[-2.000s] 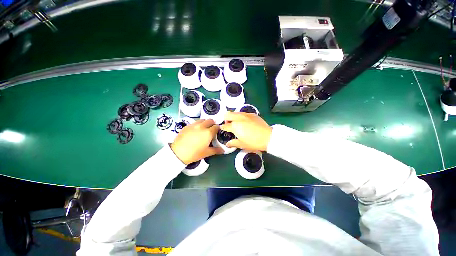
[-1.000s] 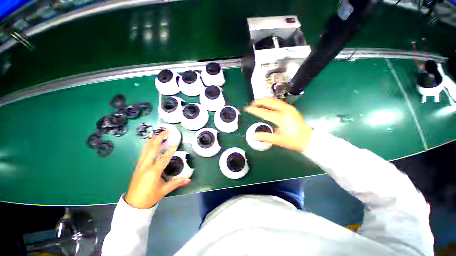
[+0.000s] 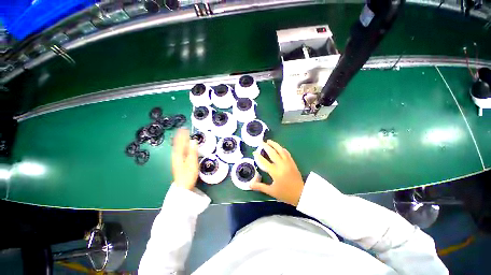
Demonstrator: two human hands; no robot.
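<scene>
White housings with dark round centres (image 3: 229,149) stand close together in uneven rows on the green mat. My left hand (image 3: 184,161) is at the left side of the group, blurred, fingers extended, with nothing seen in it. My right hand (image 3: 282,174) is at the group's lower right. Its fingers lie over a partly hidden white housing (image 3: 262,159), and its thumb is beside the front right housing (image 3: 245,172). Black rings (image 3: 154,130) lie in a loose pile left of the housings.
A light grey screw feeder (image 3: 307,75) stands behind and right of the housings. A thick black electric screwdriver (image 3: 355,53) slants over it. A metal rail (image 3: 134,87) runs along the mat's back edge. A black and white item (image 3: 481,91) is at the far right.
The housings now stand closer together. The right hand has moved the separate right housing inward to the group. The left hand has shifted to the group's left side, uncovering the front left housing.
</scene>
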